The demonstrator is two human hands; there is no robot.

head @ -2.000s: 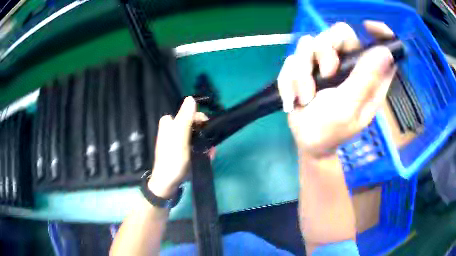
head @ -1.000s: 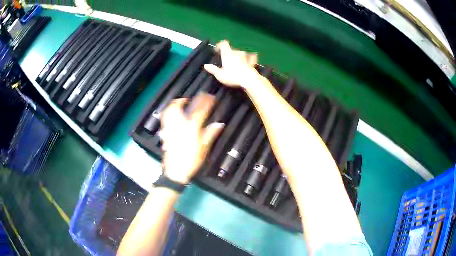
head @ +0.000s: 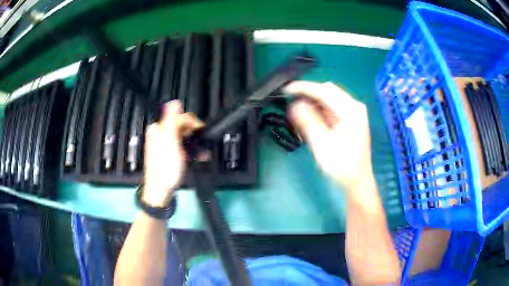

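Observation:
A part-built black leg set (head: pixel 215 223) has long arms spreading from a centre joint: one up and left, one up and right, one down towards my body. My left hand (head: pixel 166 148) is shut around it at the joint, which the fingers mostly hide. My right hand (head: pixel 332 125) is blurred, with curled fingers close to the upper-right arm of the leg set. Whether it grips anything is unclear. Small black fittings (head: pixel 282 133) lie in a loose pile on the teal bench (head: pixel 301 195), just left of my right hand.
A grooved foam tray (head: pixel 252 162) holding silver-marked black tubes lies behind and left of the leg set. Another filled tray (head: pixel 53 106) is farther left. A tall blue crate (head: pixel 474 190) with dark tubes stands at right, above a lower blue crate (head: pixel 471 260). A blue bin (head: pixel 83 246) is below the bench edge.
One second ago both hands were over the foam tray, without the leg set. Now my left hand holds the leg set. The view has swung right, back towards the crates.

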